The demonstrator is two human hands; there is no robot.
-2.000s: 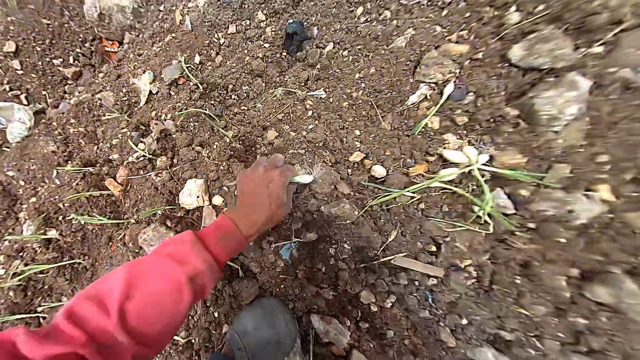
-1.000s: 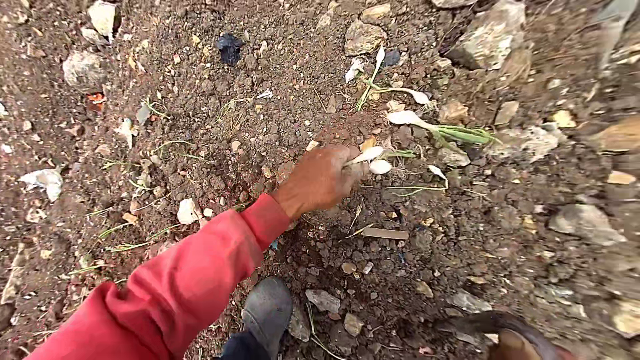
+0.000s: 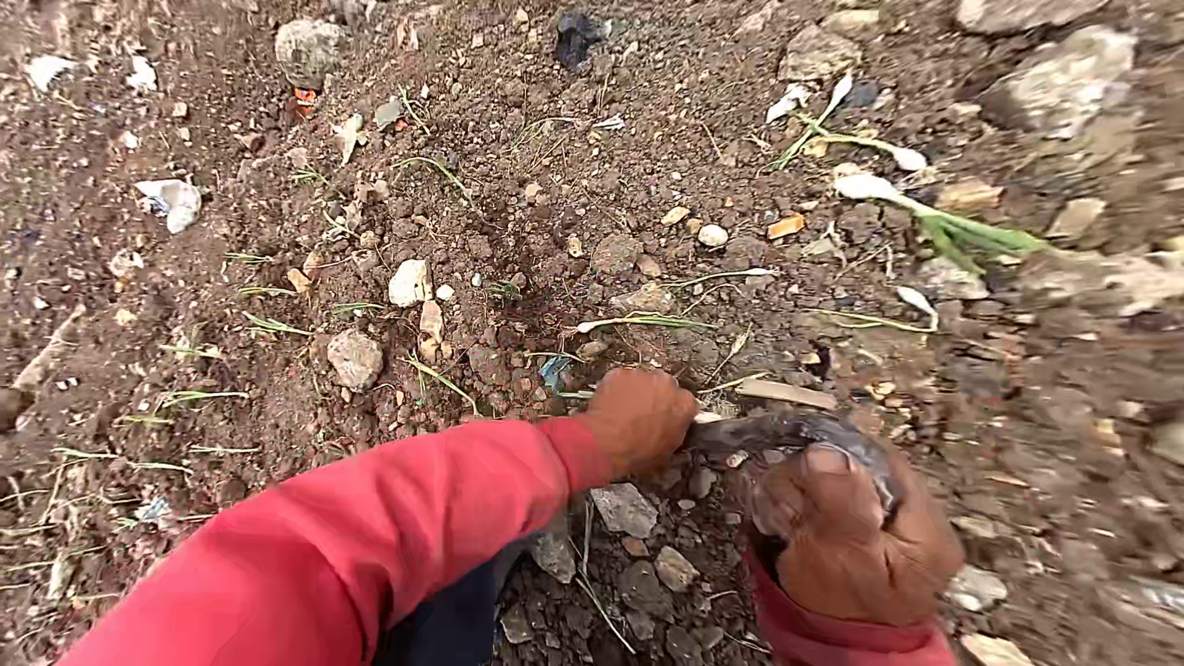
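My left hand (image 3: 643,416), in a red sleeve, is closed just above the soil, with a small white onion bulb (image 3: 708,418) poking out at its right side. A dark curved hand tool (image 3: 786,432) is gripped in my right hand (image 3: 860,536); its tip lies beside my left fist, and its exact kind cannot be told. Thin onion seedlings (image 3: 643,320) with pale bulbs lie on the ground beyond my hands. A thicker spring onion (image 3: 962,222) and smaller ones (image 3: 869,141) lie at upper right.
Rows of thin green shoots (image 3: 273,324) stand in the brown soil at left. Stones lie about, among them a white one (image 3: 409,282) and a large pale one (image 3: 1064,79). A flat wood piece (image 3: 786,393), a blue scrap (image 3: 555,370) and white litter (image 3: 173,203) are on the ground.
My left hand has drawn back from the loose onions toward my body. My right hand, at the lower edge a second ago, has come in with the dark tool beside my left hand.
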